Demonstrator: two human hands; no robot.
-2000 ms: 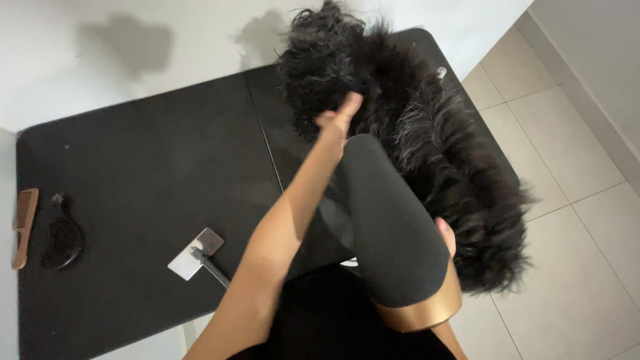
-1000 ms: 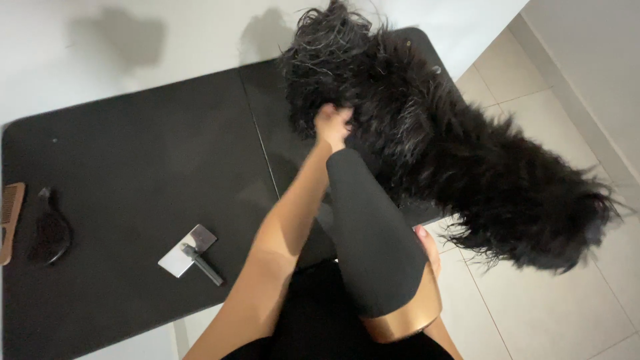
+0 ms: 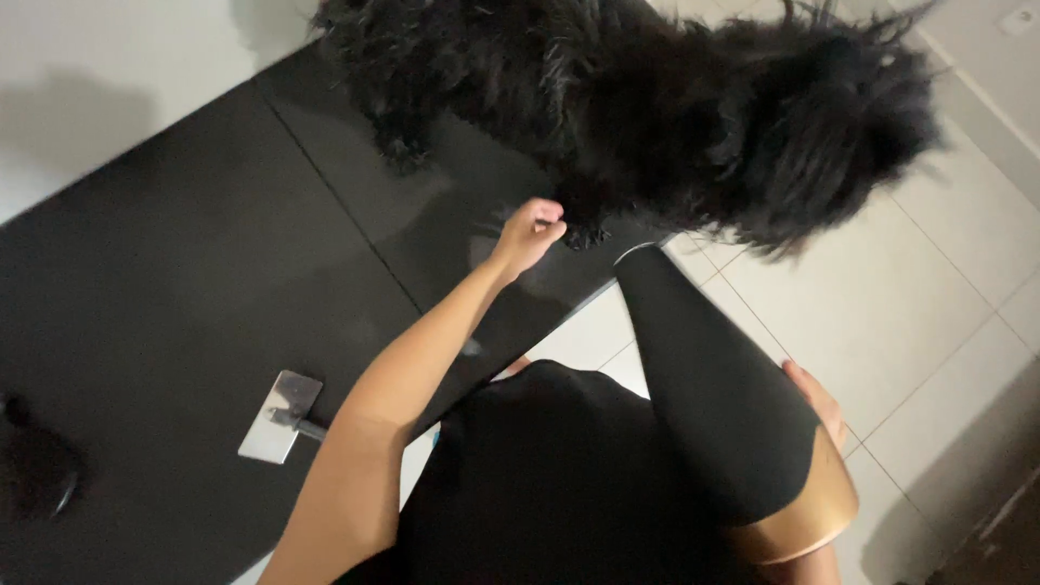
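Observation:
A shaggy black dog (image 3: 585, 97) stands on the black grooming table (image 3: 203, 244), its head past the table's right end. My left hand (image 3: 530, 236), fingers curled, is beside one of the dog's paws (image 3: 583, 231); whether it grips any fur cannot be told. With my right hand (image 3: 816, 406) I hold a black hair dryer (image 3: 715, 390) with a gold-coloured rear band. Only some fingers show at the dryer's far side; its handle is hidden. The dryer's nozzle is below the dog's chest, apart from the fur.
A slicker brush (image 3: 280, 418) with a metal-backed head lies on the table near my left forearm. A dark oval brush (image 3: 36, 463) lies at the far left. A pale wall (image 3: 106, 65) borders the table's back edge. Tiled floor (image 3: 934, 325) shows at the right.
My left hand has left the fur near the dog's rear part and is now by a paw. The dryer has swung right, away from that hand. The dog's head end reaches farther right. The view has shifted.

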